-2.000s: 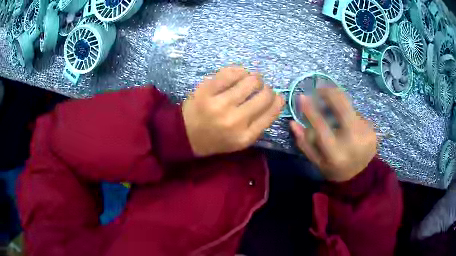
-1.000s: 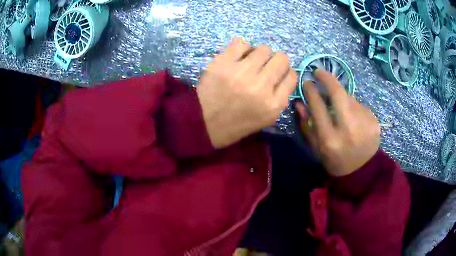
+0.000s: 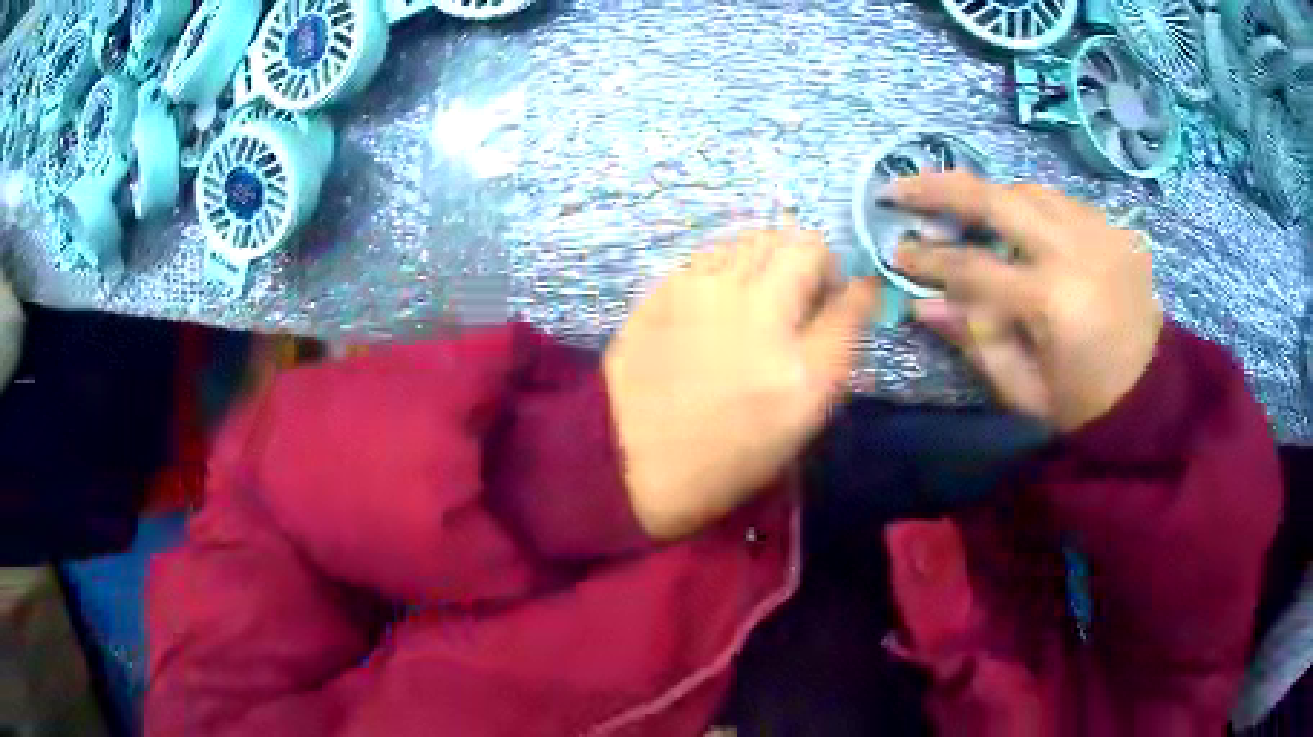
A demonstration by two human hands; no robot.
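Observation:
An open fan head (image 3: 923,156), a teal ring with grey blades, is between my hands at centre right, its short teal stub pointing down-left towards my left hand. My left hand (image 3: 734,367) is curled with its fingertips at the stub; its grip is hidden by the hand itself. My right hand (image 3: 1044,288) lies over the right part of the ring, fingers spread and blurred across the blades. A thin pale tip shows just past the right hand's knuckles; I cannot tell what it is.
Silvery bubbled sheet (image 3: 634,130) covers the bench. Fans with grilles (image 3: 259,187) are heaped at left. Another open fan head (image 3: 1125,108) lies at upper right, beside loose radial grilles (image 3: 1161,41) and a heap along the right edge. The bench edge runs below my hands.
The fan head has tilted, its stub turning from leftward to down-left. My left hand has moved lower and my right hand further right. The view has shifted slightly.

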